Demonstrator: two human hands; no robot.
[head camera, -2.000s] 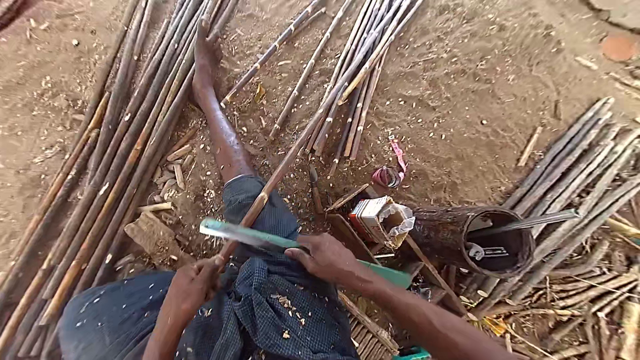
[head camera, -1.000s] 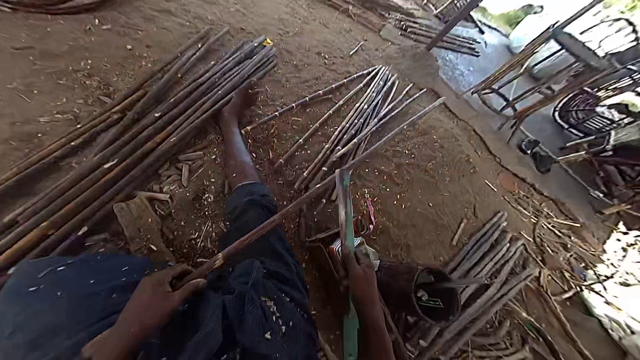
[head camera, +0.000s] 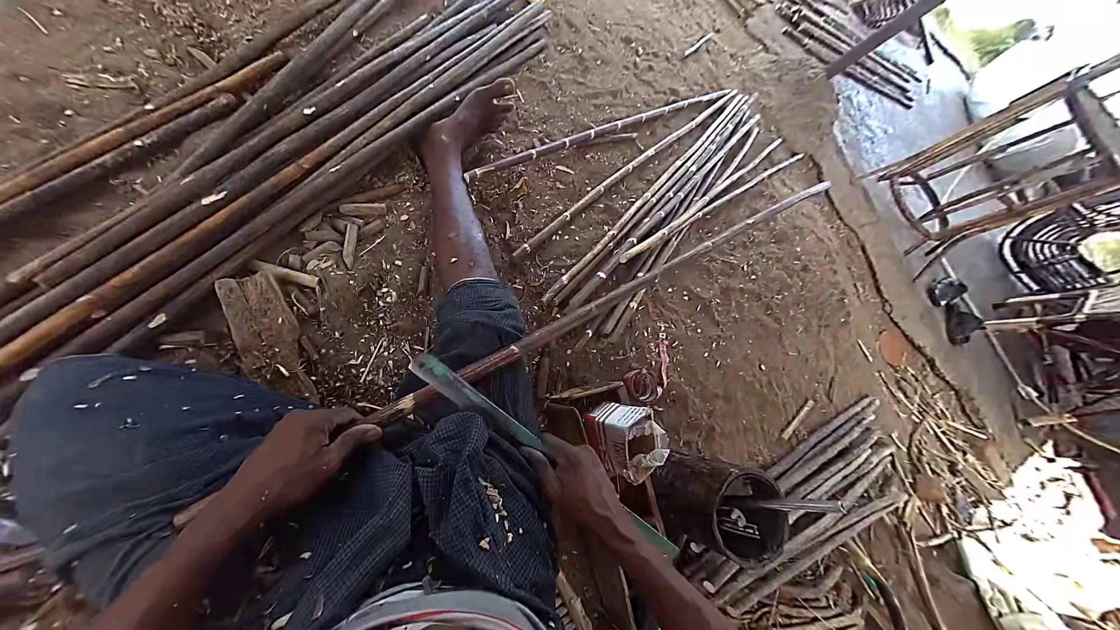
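Note:
My left hand grips the lower end of a long cane pole, which slants up and right across my thigh. In my right hand is a long flat blade tool with a greenish surface; its far part lies against or just over the pole, a little ahead of my left hand. Its other end shows past my right wrist. Pale shavings are scattered on the dark checked cloth over my lap. Whether the blade's edge touches the pole cannot be told.
Thick dark poles lie at the upper left, by my bare foot. Thinner canes fan out ahead. On the right are an opened carton, a cylindrical container with tools, and more sticks. Cane frames stand at the upper right.
The view has swung a good deal. The blade, pointing upward beside the pole one second ago, now slants across it nearer my left hand. Both hands have kept their hold.

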